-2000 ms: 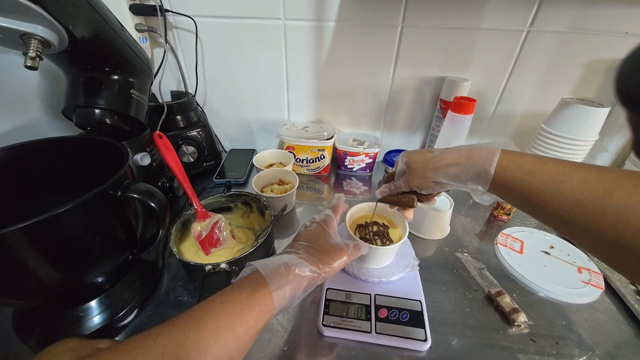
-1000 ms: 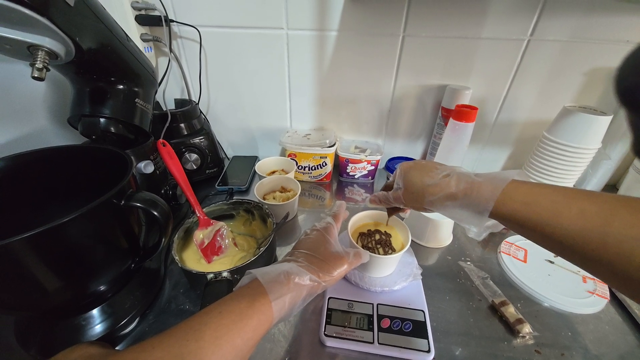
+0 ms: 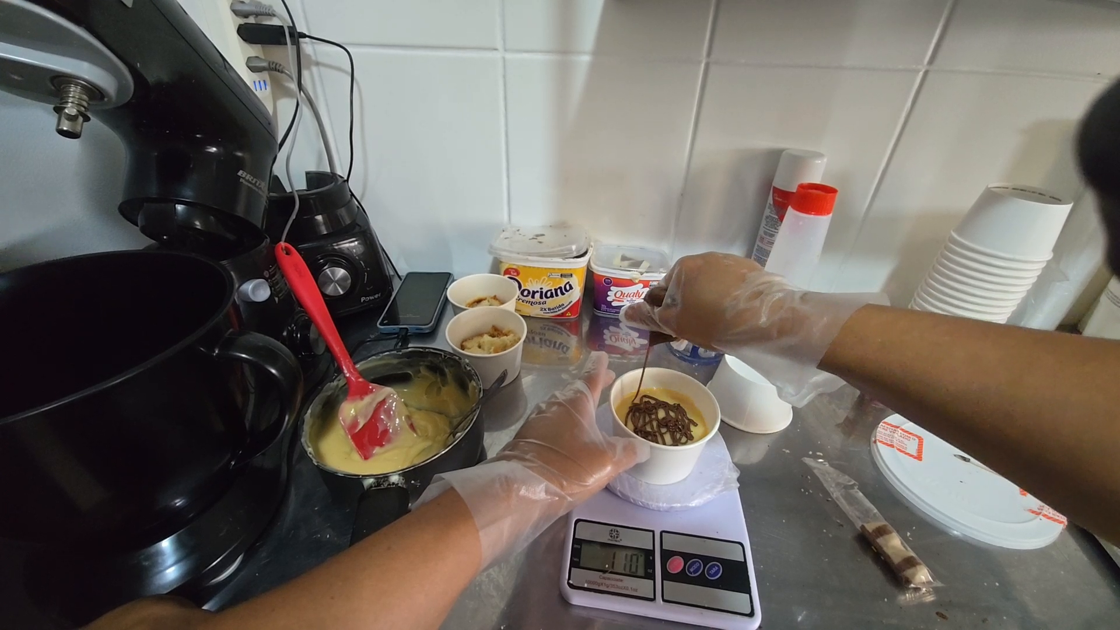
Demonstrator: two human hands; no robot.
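Note:
A white paper cup (image 3: pixel 667 459) with yellow cream stands on a plastic-covered disc on the digital kitchen scale (image 3: pixel 661 560). Dark chocolate lines cover much of the cream, and a thin chocolate strand (image 3: pixel 645 367) falls into it. My right hand (image 3: pixel 713 302), in a clear plastic glove, is above the cup with its fingers closed around a dark thing, probably a piping bag of chocolate, mostly hidden. My left hand (image 3: pixel 582 429), also gloved, rests against the cup's left side, thumb and fingers apart. Left of it, a red spatula (image 3: pixel 319 306) leans in a pot (image 3: pixel 477 437) of pale yellow cream.
Two filled paper cups (image 3: pixel 486 354), margarine tubs (image 3: pixel 542 280) and a phone (image 3: pixel 416 302) stand behind. A stand mixer bowl (image 3: pixel 114 367) is left. Rightward are an upturned cup (image 3: pixel 752 398), a bottle (image 3: pixel 801 232), stacked cups (image 3: pixel 997 254), a white lid (image 3: pixel 962 481) and a wrapped sweet (image 3: pixel 892 547).
More chocolate lines lie on the cream than two seconds ago. My right hand has shifted over the cup, while my left hand stays beside it.

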